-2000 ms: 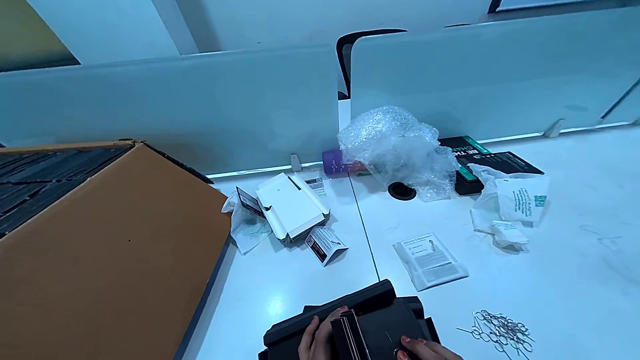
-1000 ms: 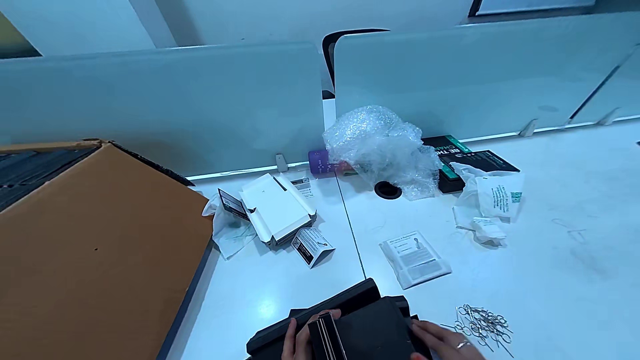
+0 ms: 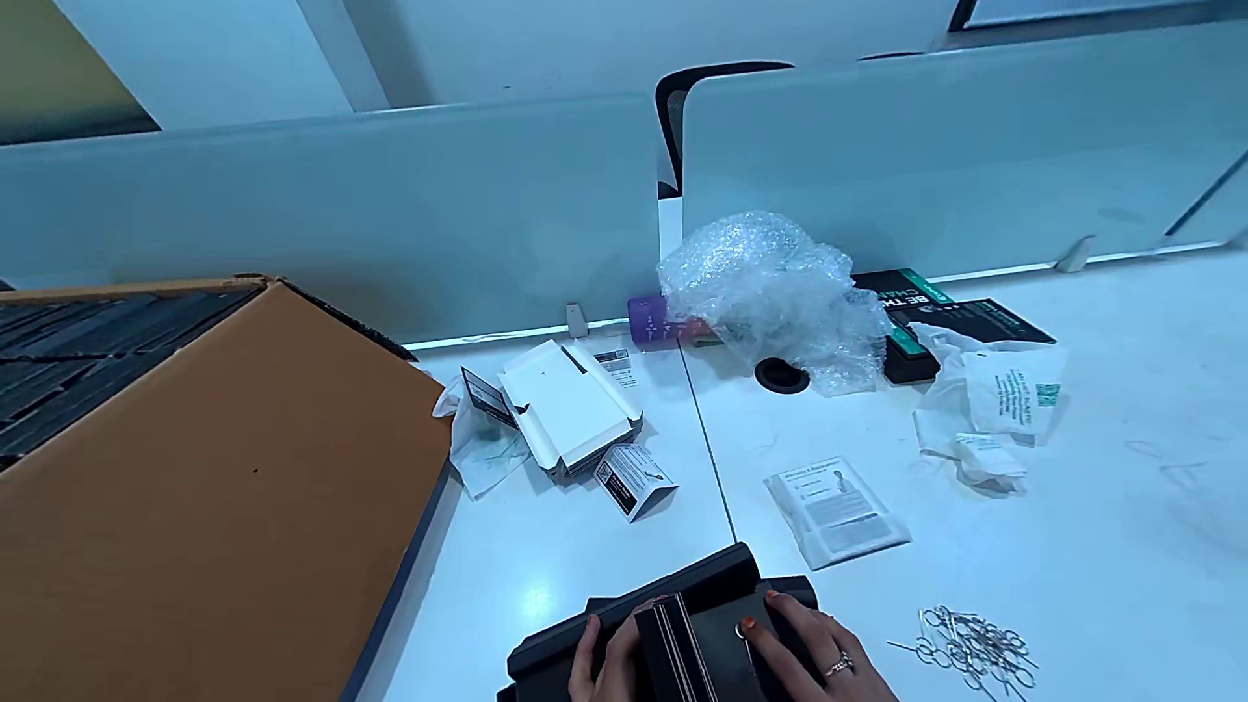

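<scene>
At the bottom middle lie several black boxes or folded black cartons point(image 3: 721, 575), cut off by the frame's lower edge. My left hand point(image 3: 619, 658) grips a black box with pale stripes point(image 3: 675, 648) on its left side. My right hand point(image 3: 814, 648), with a ring on one finger, rests with fingers spread on the black surface to the right, its fingertips beside a small round pale ring or hole. To the right of that hand is a pile of small metal pins with looped ends point(image 3: 975, 648). A flat plastic packet with a printed leaflet point(image 3: 838, 512) lies beyond the hands.
A large brown cardboard box point(image 3: 234, 487) packed with black pieces stands at left. Behind are a white open carton point(image 3: 570, 405), a folded printed card point(image 3: 634, 481), bubble wrap point(image 3: 780, 292), a purple cylinder point(image 3: 648, 322), black boxes point(image 3: 985, 317), white bags point(image 3: 1014, 390) and a glass partition point(image 3: 439, 214).
My right hand has shifted from the right edge of the black boxes onto their top since one second ago. My left hand stays at the striped box.
</scene>
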